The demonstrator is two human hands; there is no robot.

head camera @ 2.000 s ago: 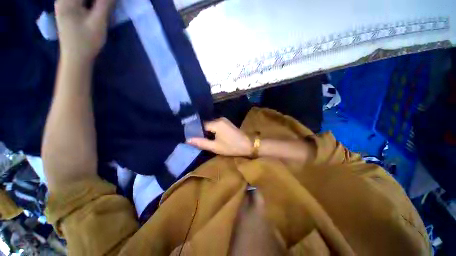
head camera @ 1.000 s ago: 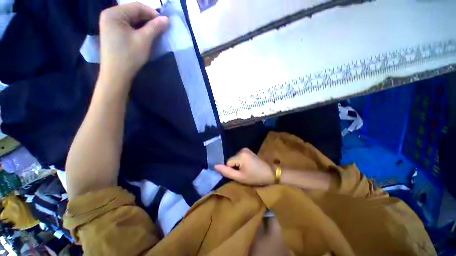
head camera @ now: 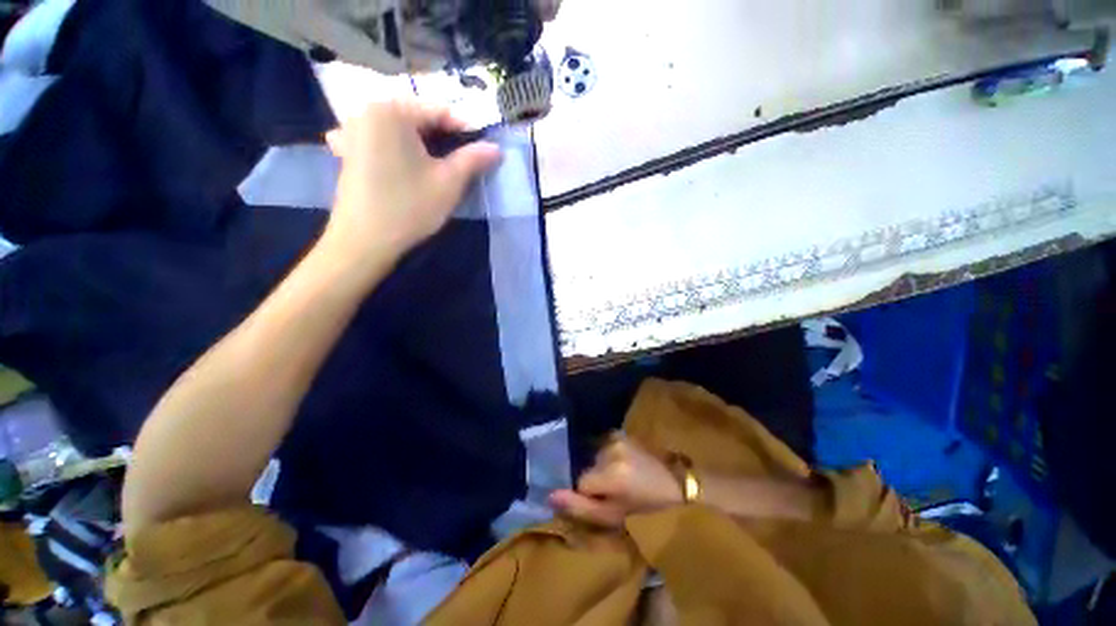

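Note:
A navy garment panel [head camera: 404, 318] covers the left of the table and hangs towards my lap. A pale strip [head camera: 520, 294] runs along its right edge. My left hand [head camera: 410, 171] pinches the top of the strip between thumb and fingers, just below and left of the knurled knob [head camera: 525, 93]. The needle area is not clear to see. My right hand [head camera: 612, 486] holds the lower end of the strip near my lap, with its fingers closed on the cloth edge.
The sewing machine head [head camera: 355, 27] is above my left hand. A football sticker [head camera: 575, 73] is beside the knob. The white table has a printed ruler tape [head camera: 832, 259] and chipped front edge. A green-blue item [head camera: 1022, 83] lies at right. Blue material hangs below.
The view has shifted so the machine head and knob now show. My left hand and the strip's top have come up to the knob. My right hand still holds the lower end.

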